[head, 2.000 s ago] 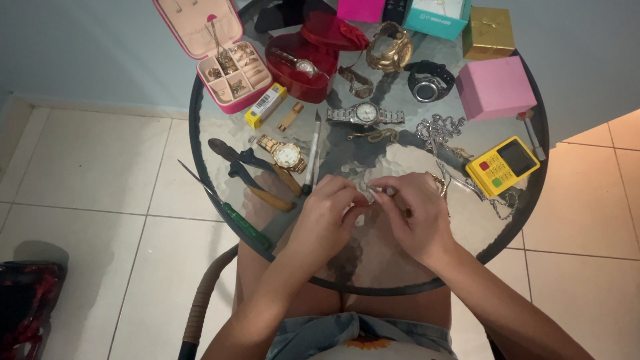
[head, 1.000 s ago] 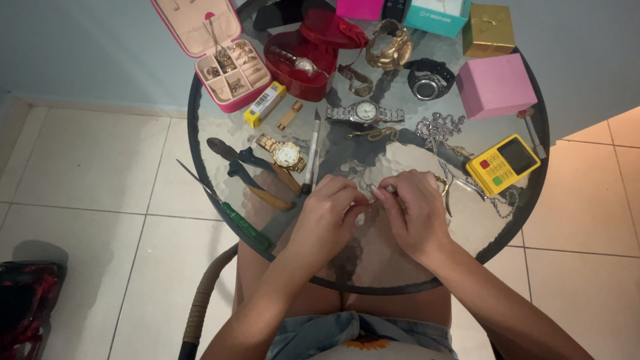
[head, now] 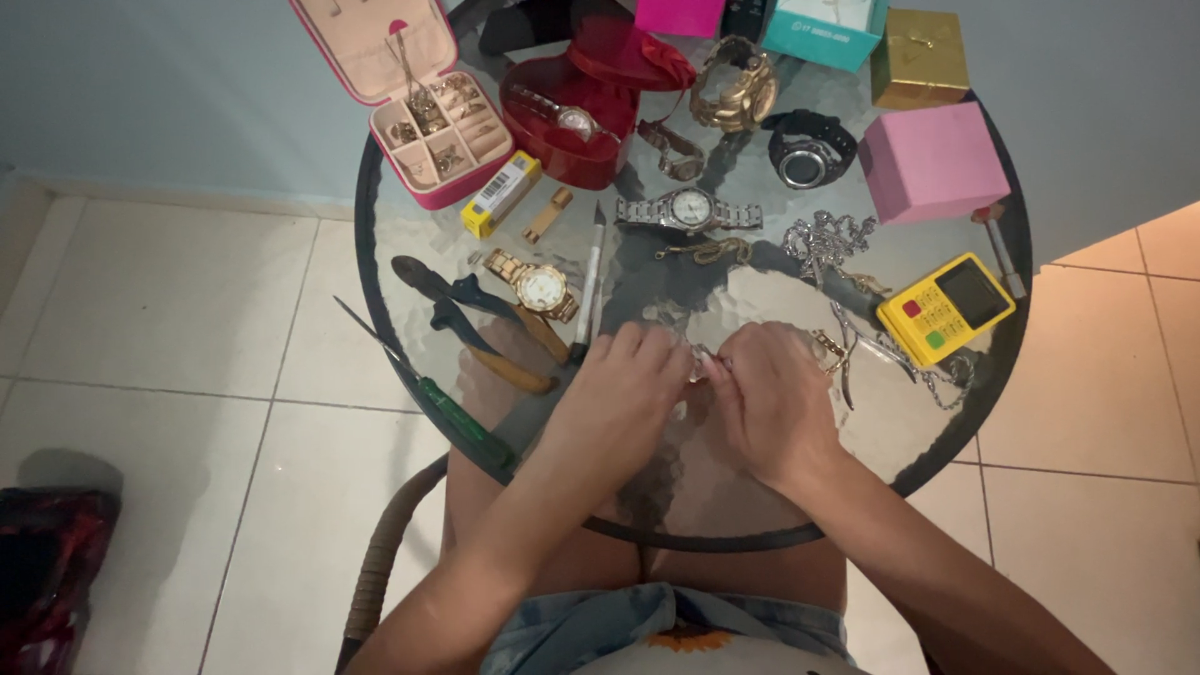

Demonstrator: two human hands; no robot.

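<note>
Above the glass tabletop, my left hand (head: 633, 384) and my right hand (head: 773, 398) meet, their fingers closed on a small shiny piece (head: 697, 364), too small to identify. A craft knife (head: 591, 272) lies beside my left hand, and left of it are diagonal cutting pliers (head: 478, 319) and a gold-tone wristwatch (head: 536, 284). Beyond my hands rest a silver-tone wristwatch (head: 691, 209) and a gold-tone chain (head: 717, 251). By my right hand lie a gold-tone link piece (head: 829, 351), slim metal pliers (head: 848, 352) and a silver-tone chain (head: 827, 244).
A green-handled pointed tool (head: 459, 420) lies across the left rim. A pink jewelry case (head: 441, 141), a red heart-shaped box (head: 567, 122), a black watch (head: 808, 155) and a pink box (head: 933, 164) stand farther back. At right is a yellow card reader (head: 947, 309).
</note>
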